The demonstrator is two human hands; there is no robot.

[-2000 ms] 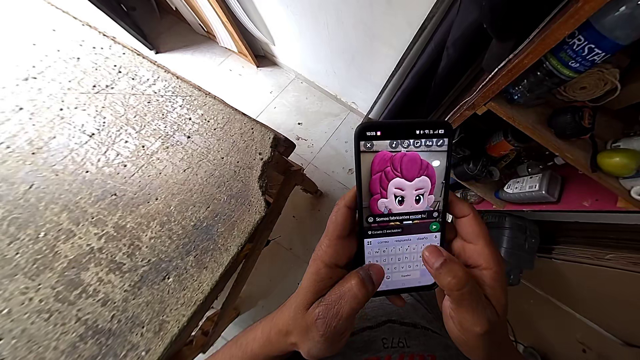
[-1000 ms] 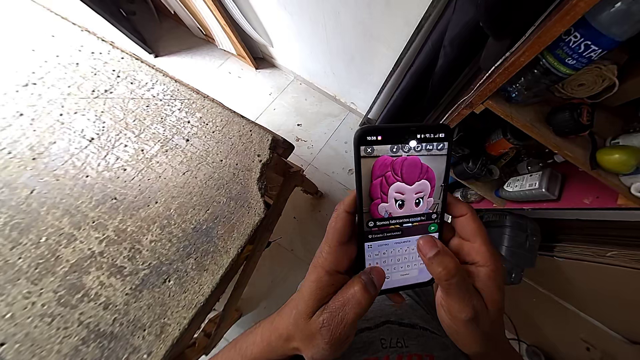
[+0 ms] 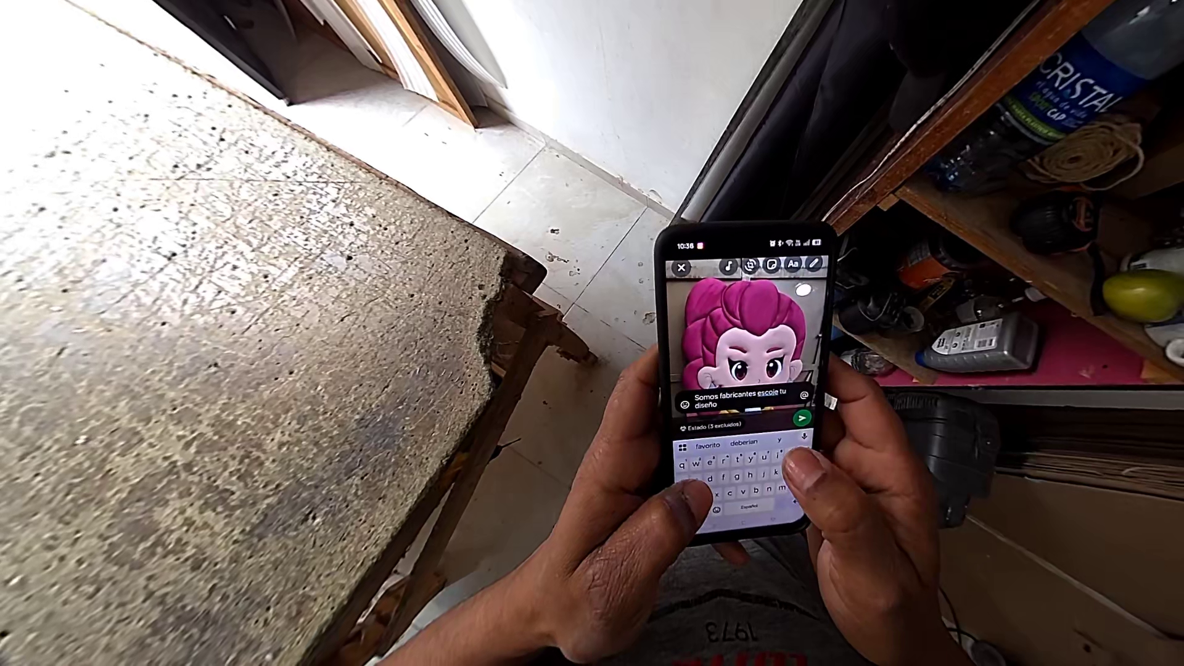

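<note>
A black smartphone [image 3: 751, 351] is held upright between my two hands, its screen facing me. The screen shows a cartoon figure with pink hair above a text field and an on-screen keyboard. My left hand [image 3: 620, 536] wraps the phone's left edge, with its thumb over the lower left keys. Around the right edge is my right hand [image 3: 874, 518], its thumb at the right side of the keyboard. Fingers behind the phone are mostly hidden.
A worn, pitted tabletop [image 3: 231, 370] on a wooden frame fills the left. Wooden shelves [image 3: 1008, 250] at the right hold a plastic bottle [image 3: 1064, 92], coiled cord [image 3: 1091, 153], a grey container [image 3: 985, 344] and a yellow-green round object [image 3: 1142, 296]. A black case [image 3: 943, 453] stands below.
The right thumb has shifted a little over the keyboard, and a second line of text now shows in the field. Both hands still hold the phone.
</note>
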